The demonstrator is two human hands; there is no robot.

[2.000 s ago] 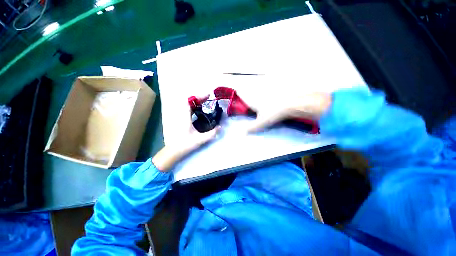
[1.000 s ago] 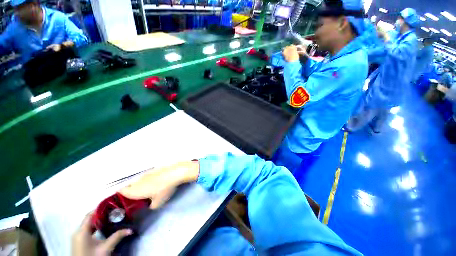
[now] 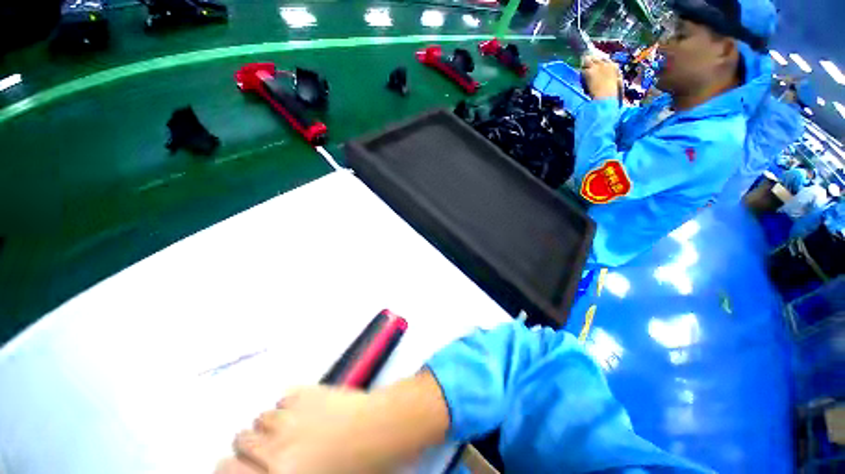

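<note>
A red-and-black device handle (image 3: pixel 369 350) points up and to the right over the white work sheet (image 3: pixel 250 268), low in the picture. My right hand (image 3: pixel 324 430) lies over its lower part with the fingers curled; the device's head end is hidden by the hand or cut off by the picture's lower edge. A thin dark line, perhaps tweezers (image 3: pixel 232 362), lies on the sheet to the left of the handle. My left hand is out of the picture.
A black rimmed tray (image 3: pixel 472 199) stands right of the sheet. Beyond it lie a red-and-black device (image 3: pixel 285 104) and a black part (image 3: pixel 191 131) on the green surface. A person in a blue smock (image 3: pixel 667 167) stands at the right.
The view has swung right and up over the last two seconds. My left hand and the open red head have left the picture. The handle now shows beyond my right hand.
</note>
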